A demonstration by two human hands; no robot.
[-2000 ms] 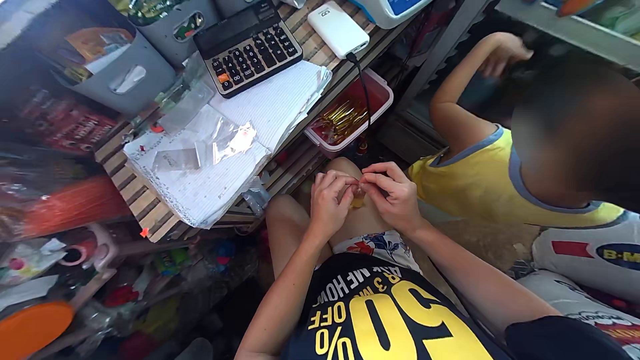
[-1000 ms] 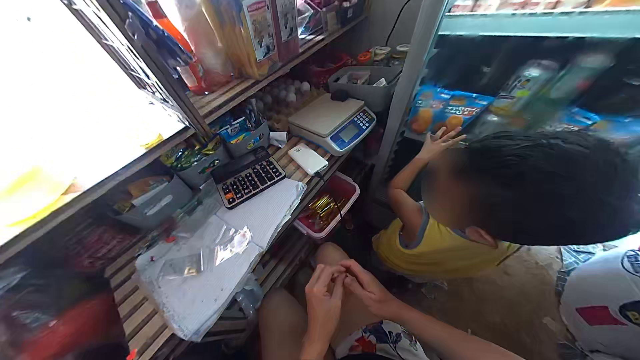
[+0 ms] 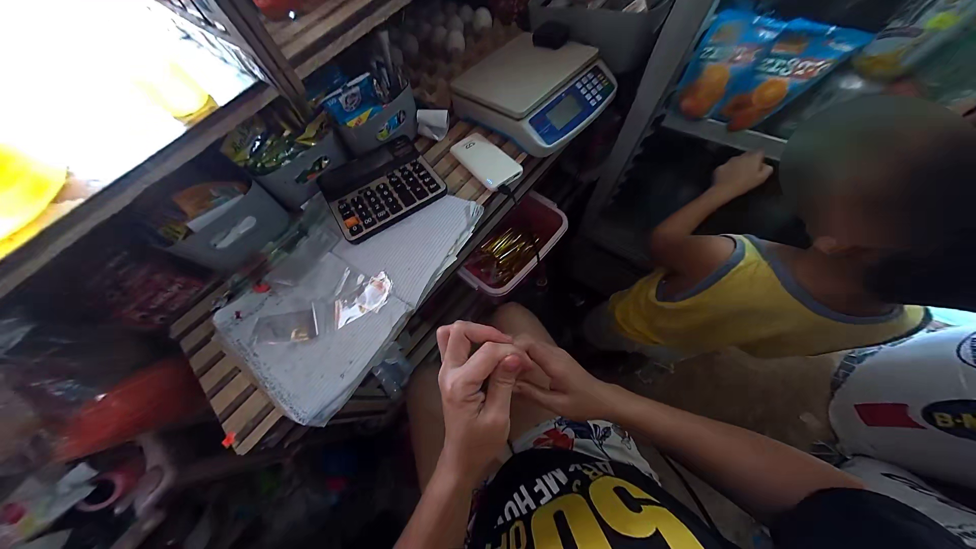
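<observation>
My left hand (image 3: 476,381) and my right hand (image 3: 560,377) touch each other above my lap, fingers bent and partly overlapping. Whether anything small sits between the fingertips cannot be told. Left of them, a ruled notebook (image 3: 435,236) lies on a slatted wooden table, with clear plastic packets (image 3: 293,324) on its pages. A desk calculator (image 3: 385,194) rests at the notebook's upper edge, and a white power bank (image 3: 486,161) with a cable plugged in is beside it. Beyond my hands, a white-rimmed bin (image 3: 499,290) holds gold-coloured strips or wrappers (image 3: 507,252).
A person in a yellow sleeveless top (image 3: 709,313) is close on my right, one arm toward a shelf with blue snack packs (image 3: 762,69). A digital scale (image 3: 534,91), egg trays and grey bins (image 3: 236,229) line the table's back. White sacks (image 3: 907,389) stand at lower right.
The other person's hand has moved down from the blue snack packs. My hands stay together, their fingers now overlapping more. The view has shifted.
</observation>
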